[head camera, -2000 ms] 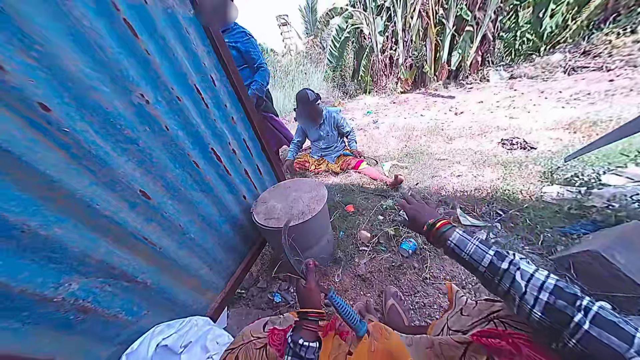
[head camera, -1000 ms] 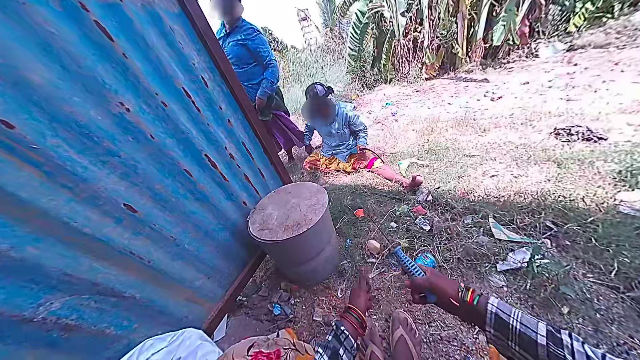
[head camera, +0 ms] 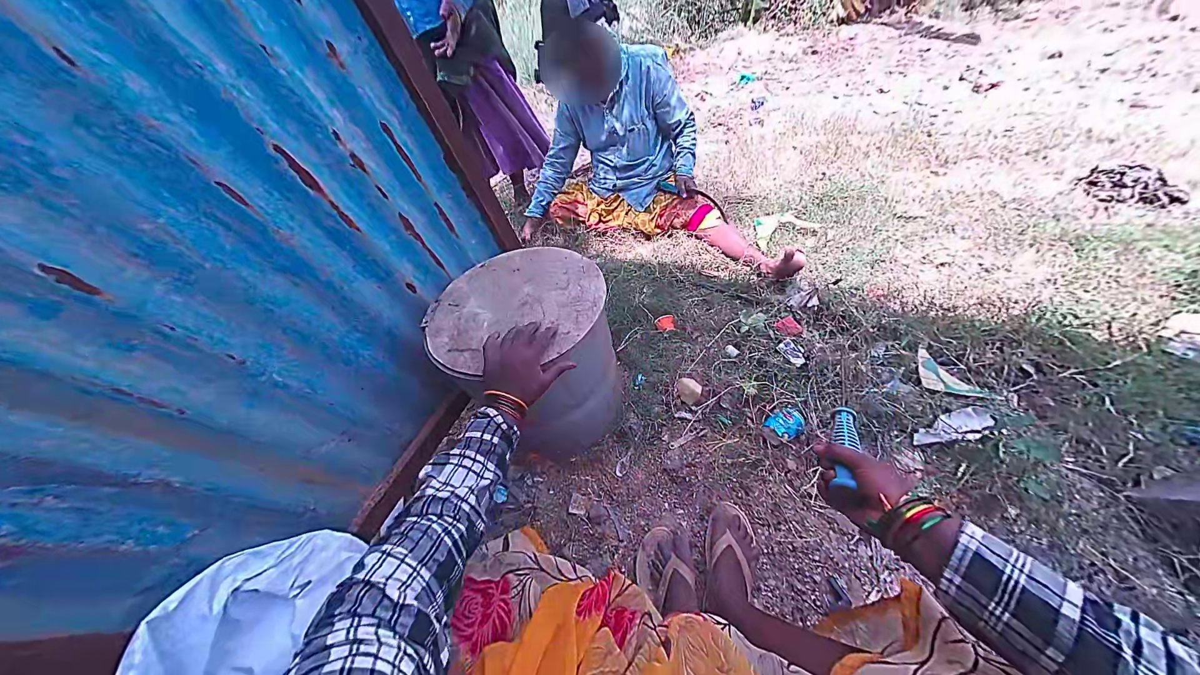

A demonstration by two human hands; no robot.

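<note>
My left hand, fingers spread, rests on the near edge of the round flat top of a grey cylindrical container. It holds nothing. At the right, my right hand grips the ribbed blue handle of a tool; a thin shaft rises from the handle, but its kind cannot be told. The container stands on the ground beside the blue corrugated metal sheet.
The rusty corrugated sheet fills the left side. A person in a blue shirt sits on the ground beyond the container, another stands behind. Litter, a blue wrapper and a stone lie around. A white sack is lower left.
My left hand has moved up onto the container's top from the ground area beside my right hand. The blue handle, near my left hand two seconds ago, is in my right hand. The view has tilted down.
</note>
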